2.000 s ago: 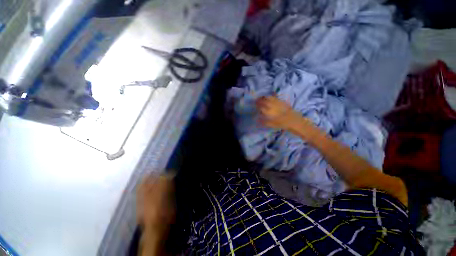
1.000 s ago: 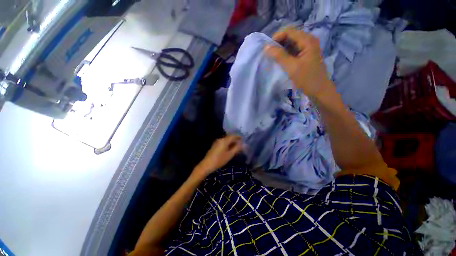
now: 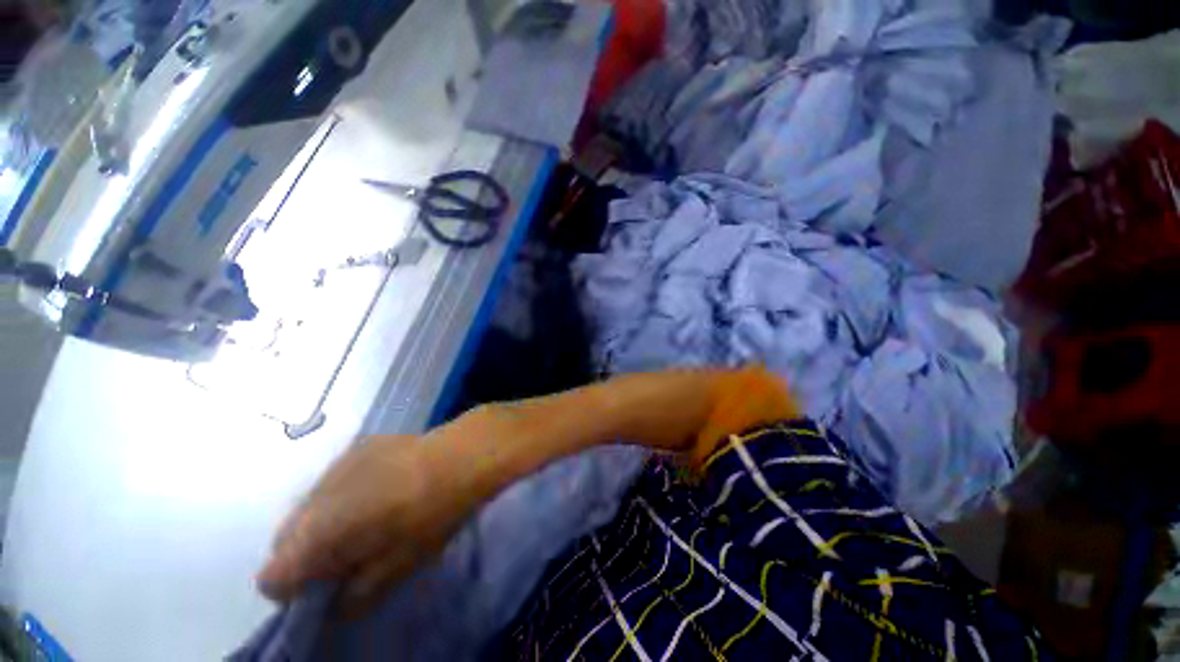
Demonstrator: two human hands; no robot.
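Observation:
My right hand [image 3: 369,524] is at the front edge of the white table, its arm reaching across my lap. It holds a light blue garment piece [image 3: 531,524] that lies over the table edge and my lap. My left hand is not in view. The sewing machine head [image 3: 194,220] with its blue stripe stands at the upper left. The needle area is washed out by glare. Black-handled scissors [image 3: 462,208] lie on the table right of the needle, blades towards the machine.
A large crumpled heap of light blue garment pieces [image 3: 776,291] lies right of the table, with more cloth [image 3: 958,155] behind it. A flat grey-blue patch [image 3: 535,88] is at the table's far end. Red cloth [image 3: 628,49] is beyond it. Red crates [image 3: 1110,382] stand at the far right.
My right hand has moved from above the heap left and down to the table edge, bringing a garment piece along. My left hand has gone out of view.

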